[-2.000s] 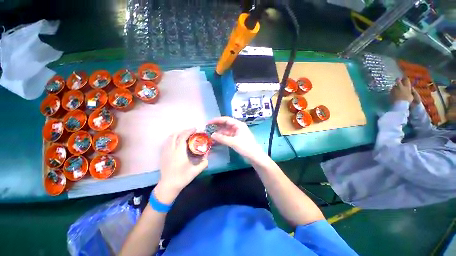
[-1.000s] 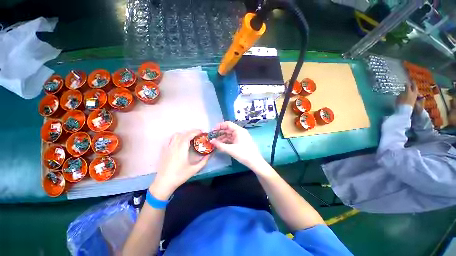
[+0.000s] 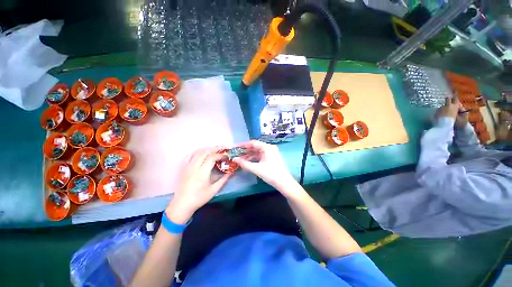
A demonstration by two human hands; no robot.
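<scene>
My left hand (image 3: 198, 178), with a blue band at its wrist, holds an orange cup (image 3: 227, 166) over the front right part of the white foam sheet (image 3: 168, 134). White parts show inside the cup. My right hand (image 3: 264, 162) holds a small green circuit board (image 3: 237, 152) by its fingertips at the cup's upper right rim. The fingers hide part of the cup. I cannot tell if the board touches the cup. The orange electric screwdriver (image 3: 268, 51) hangs above the bench, not held.
Rows of orange cups (image 3: 114, 161) holding boards stand at left. A blue-sided screw feeder (image 3: 285, 95) stands behind my right hand. Several cups stand on brown cardboard (image 3: 382, 106). A black cable hangs between. Clear trays (image 3: 196, 33) lie behind. Another person's grey sleeve (image 3: 443, 157) is at right.
My right fingers have brought the board from beside the cup to over its upper rim. My left hand still holds the cup. The view has shifted slightly.
</scene>
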